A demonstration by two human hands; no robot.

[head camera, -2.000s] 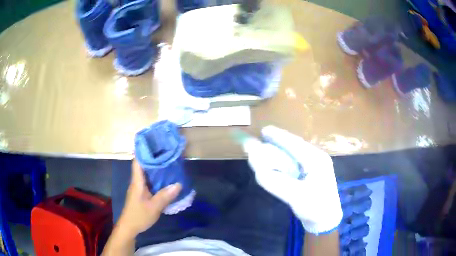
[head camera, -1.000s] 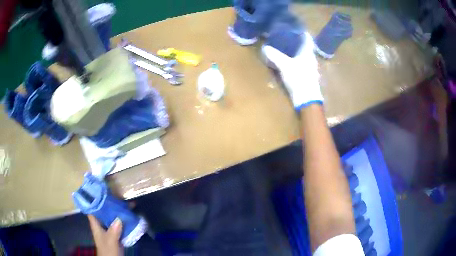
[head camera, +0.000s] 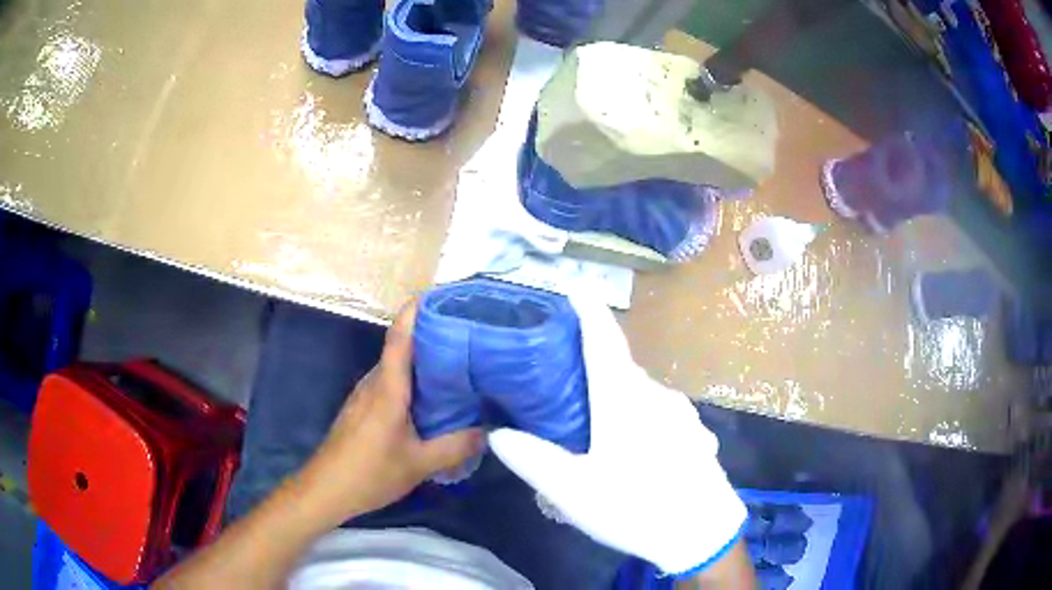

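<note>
My bare left hand point(head camera: 387, 444) and white-gloved right hand point(head camera: 640, 461) hold blue boots, open ends up, in front of me. Two boots seem pressed side by side: a left part point(head camera: 442, 375) and a right part point(head camera: 542, 386). Their rims look joined, so the border between them is unclear. White fluffy trim shows below, partly hidden by my hands. Beyond, the cream press head point(head camera: 646, 115) sits on another blue boot point(head camera: 611, 213) over the lower pad. The white glue bottle point(head camera: 775, 244) lies right of the press.
Blue boots point(head camera: 421, 69) stand at the table's back left. More boots point(head camera: 894, 179) are at the right, partly blurred. White cloth point(head camera: 490, 219) lies under the press. A red stool point(head camera: 92, 473) is at lower left. A blue crate point(head camera: 848, 536) with boots is at lower right.
My right hand has come back from the boots at the table's far right and now holds a boot against the one in my left hand. The camera view has swung left.
</note>
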